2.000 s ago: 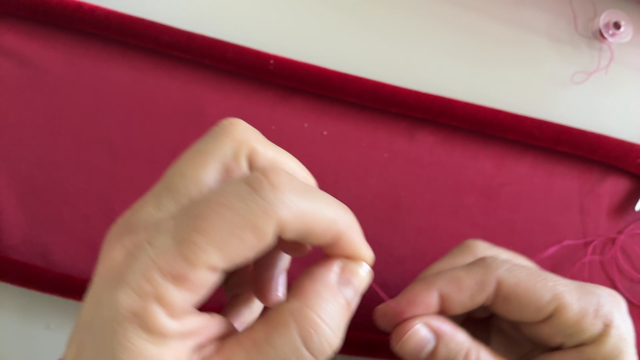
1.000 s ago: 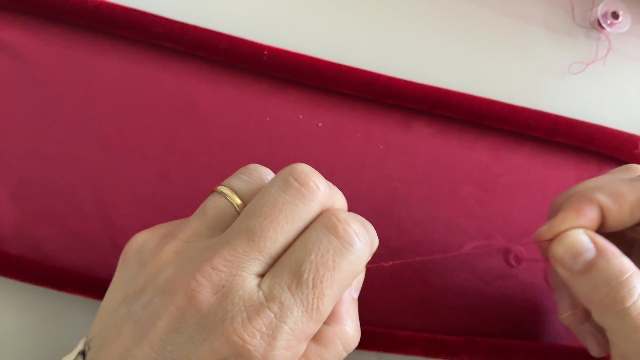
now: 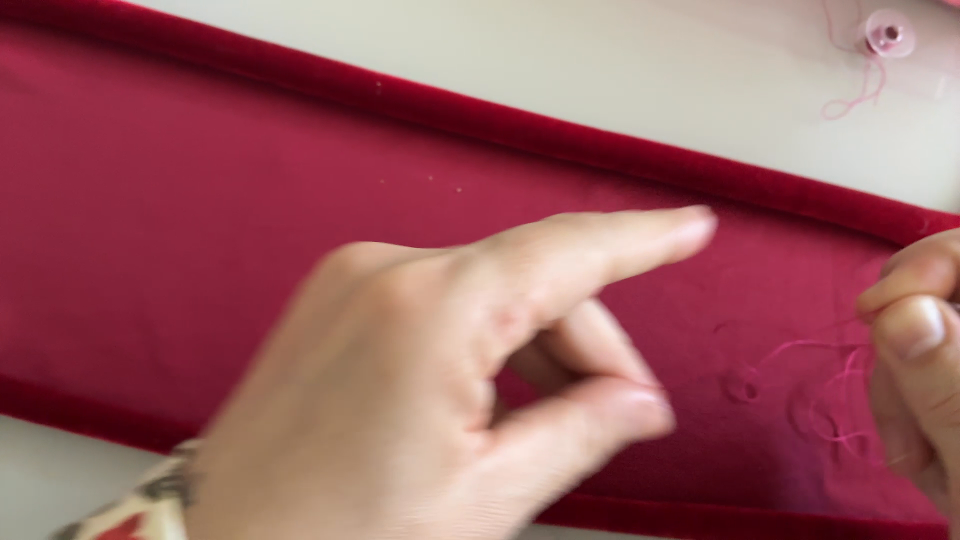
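A long strip of red fabric (image 3: pixel 225 202) with rolled velvet edges crosses the view on a slant. Over its middle is my left hand (image 3: pixel 480 360), blurred, its index finger stretched out while the thumb tip meets another finger; whether thread is pinched there I cannot tell. At the right edge, my right hand (image 3: pixel 919 337) pinches pink thread (image 3: pixel 817 345) between thumb and index finger, and is partly cut off by the frame. Loose loops of that thread lie over the fabric beside the right hand.
On the pale surface (image 3: pixel 637 67) beyond the fabric, at the upper right, sits a clear plastic bobbin (image 3: pixel 890 34) with a pink thread tail. A pink thing shows at the top right corner. The upper velvet edge (image 3: pixel 525 139) runs between the bobbin and my hands.
The hands were close together two seconds ago; my right hand has since moved right. My left index finger, bent before, is now extended. Loose thread loops now show beside my right hand.
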